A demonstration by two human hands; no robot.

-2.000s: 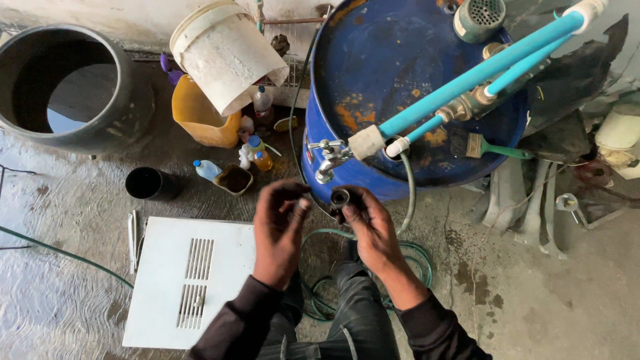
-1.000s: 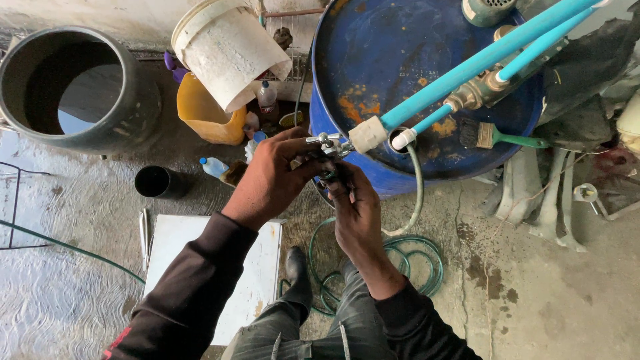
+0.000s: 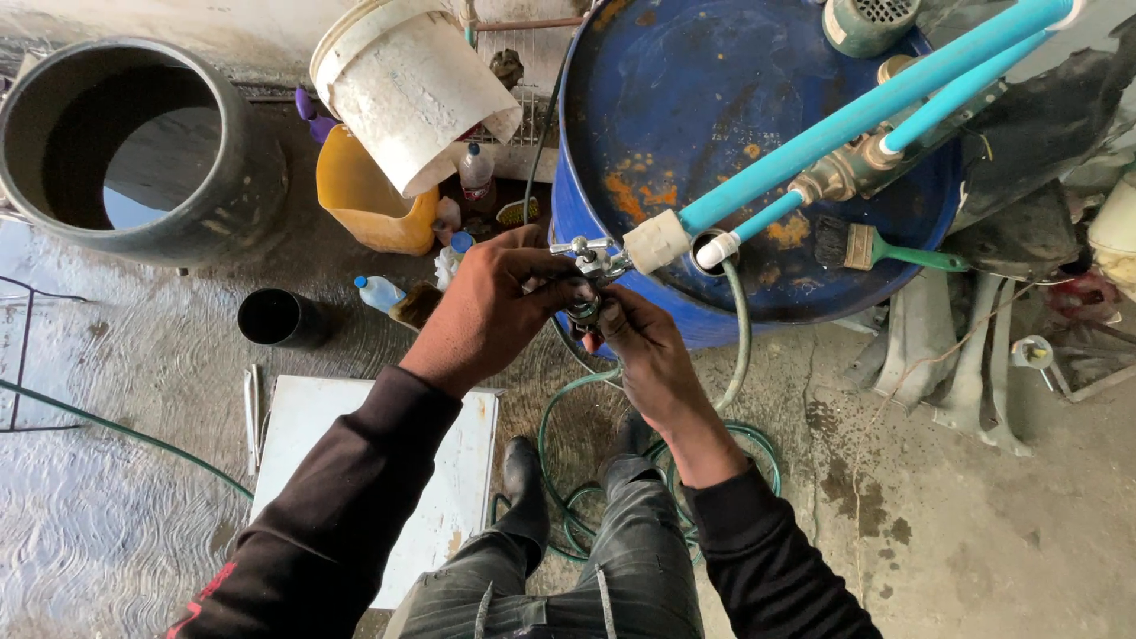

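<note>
A chrome tap (image 3: 587,255) with a cross handle sits at the end of a blue plastic pipe (image 3: 852,124), by its white fitting (image 3: 657,241). Under the tap my left hand (image 3: 497,302) and my right hand (image 3: 648,355) meet, their fingertips around a small dark ring-shaped fitting (image 3: 583,311) at the spout. The fingers partly hide this piece, so whether it touches the tap is unclear. Behind the hands stands a blue metal drum (image 3: 692,106), with a brass valve (image 3: 834,173) on the pipework above its lid.
A paintbrush (image 3: 896,251) and a motor (image 3: 870,22) rest on the drum. On the left are a large grey water container (image 3: 200,191), a black pot (image 3: 275,317), a yellow cut container (image 3: 368,200) and a white bucket (image 3: 417,89). A white panel (image 3: 453,479) and a coiled green hose (image 3: 568,524) lie below.
Two seconds ago my hands were apart below the tap, the right one holding a dark ring-shaped piece. Both have moved up to the tap and come together around the fitting.
</note>
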